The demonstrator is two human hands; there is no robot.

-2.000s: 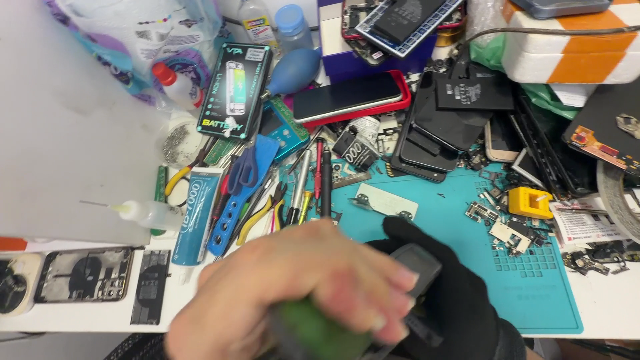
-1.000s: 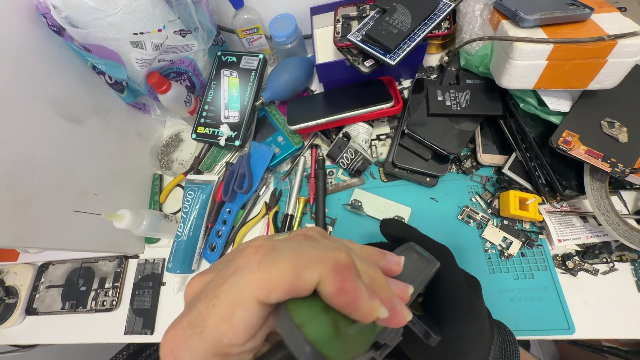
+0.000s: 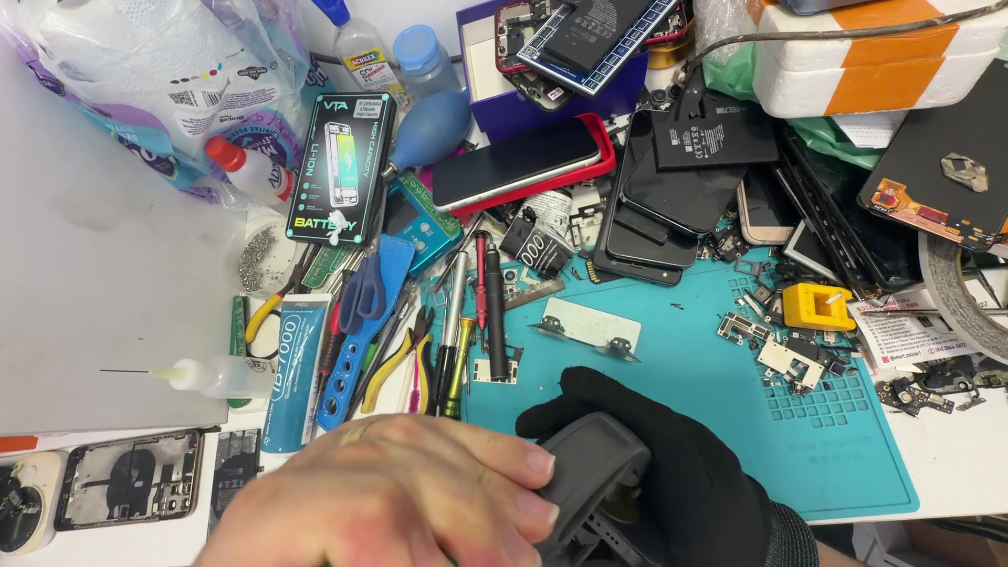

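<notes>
My left hand (image 3: 409,496), bare and with a ring, is at the bottom centre, its fingers curled over a dark grey plastic device (image 3: 587,472). In a black knitted glove, my right hand (image 3: 685,472) is wrapped round the other side of that device. What the device is I cannot tell; a dark part with small holes shows under its curved rim. Just beyond the hands, a white metal plate with two suction cups (image 3: 591,323) lies on the teal repair mat (image 3: 709,425).
Left of the mat lie pliers (image 3: 390,372), screwdrivers (image 3: 494,315), blue scissors (image 3: 362,295) and a glue tube (image 3: 295,370). Stacked phones (image 3: 661,205) and a red-cased phone (image 3: 520,165) stand behind. Small parts and a yellow magnetizer block (image 3: 817,307) are at the right.
The green object seen under my left hand in the earlier frames no longer shows. My left hand has turned on the device, and both hands remain on it.
</notes>
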